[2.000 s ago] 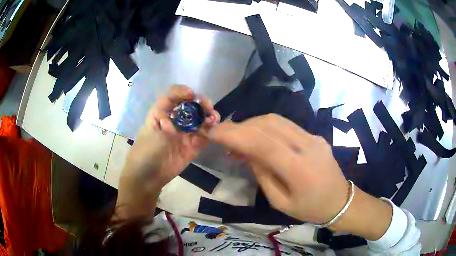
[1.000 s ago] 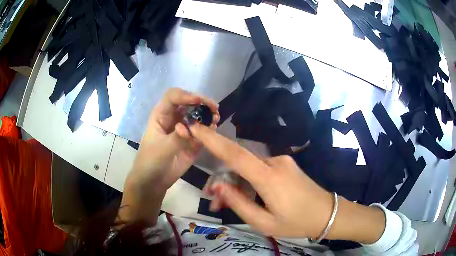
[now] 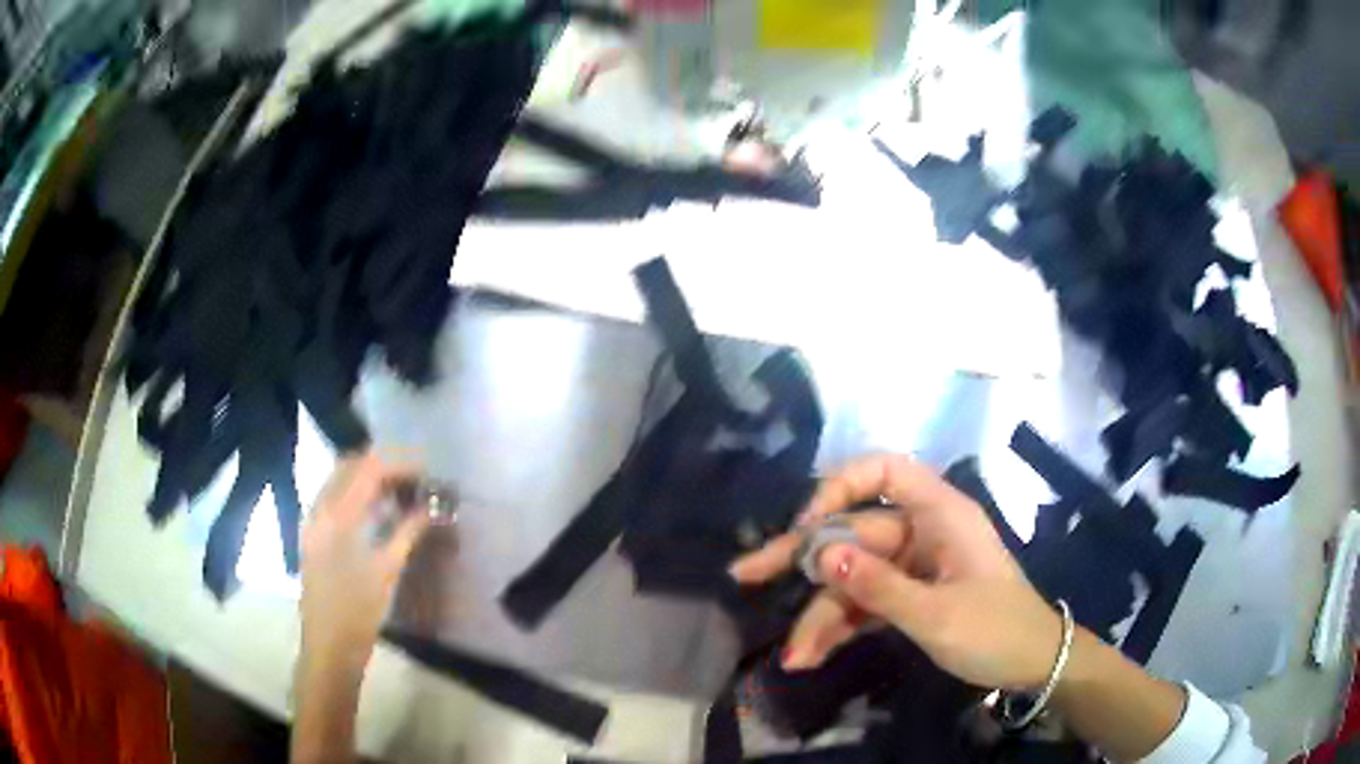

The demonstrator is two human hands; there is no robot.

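My left hand [image 3: 351,560] is at the lower left over the grey metal plate, blurred. Its fingertips pinch a small shiny metal piece [image 3: 440,506], perhaps the bobbin case. My right hand [image 3: 932,575] is right of centre, palm partly up, above loose black strips. It holds a small round silvery piece [image 3: 823,549], which looks like a bobbin, between thumb and fingers. The two hands are apart. Loose black strips [image 3: 694,500] lie on the plate between and under them. Blur hides the fine detail of both metal pieces.
A dense heap of black strips [image 3: 298,254] lies left and another black heap [image 3: 1119,284] right. The white feed plate [image 3: 895,284] is ahead, with the blurred machine and its yellow label [image 3: 817,24] beyond. Orange cloth [image 3: 67,672] is at the lower left.
The view has tilted up toward the machine. My hands, together before, have separated, left hand to the left. The dark round piece in my left hand no longer shows; small metal pieces show in both hands.
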